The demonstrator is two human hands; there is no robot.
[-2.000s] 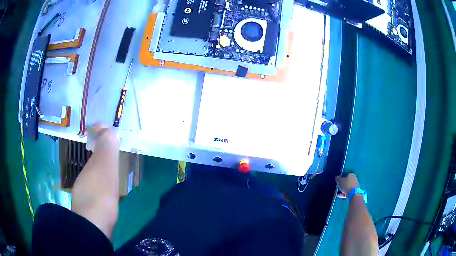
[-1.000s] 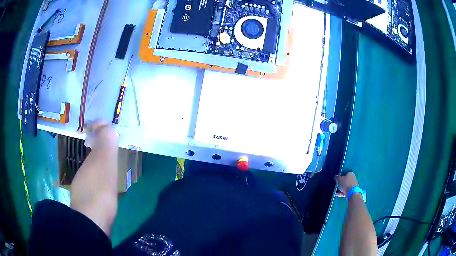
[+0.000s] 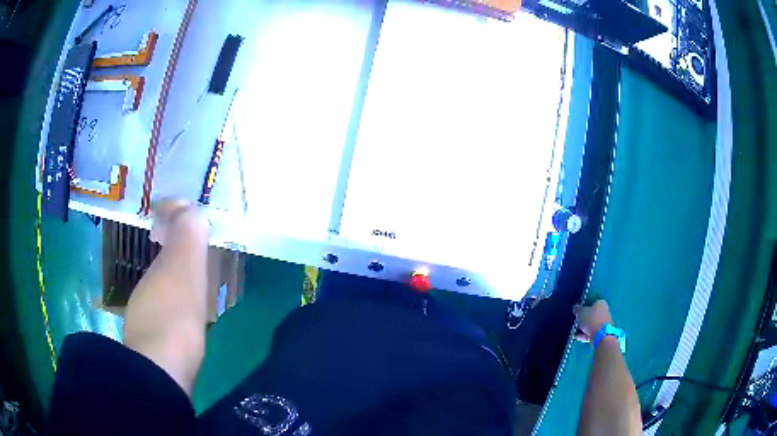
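Observation:
My left hand (image 3: 177, 223) rests at the front edge of the white bench (image 3: 281, 249), below the screwdriver; its fingers are overexposed. My right hand (image 3: 593, 318), with a blue band at the wrist, is at the near side edge of the green conveyor line; its fingers are small and partly hidden. The hand screwdriver (image 3: 215, 166) lies on the bench with its shaft pointing away. A short black strip (image 3: 225, 64) lies beyond it. Only an orange edge of the holding fixture (image 3: 490, 7) shows at the top; no laptop base shows in it.
Orange-and-white brackets (image 3: 111, 183) and a laptop battery (image 3: 64, 136) lie at far left. A red emergency stop button (image 3: 420, 282) and dark push buttons (image 3: 376, 266) line the front edge. An air regulator (image 3: 566, 220) is at the right corner. Another laptop base (image 3: 682, 55) is on the green conveyor (image 3: 660, 196).
The fixture with the open laptop base has moved away from me, almost out of the top of the picture. Both hands have stayed in about the same places.

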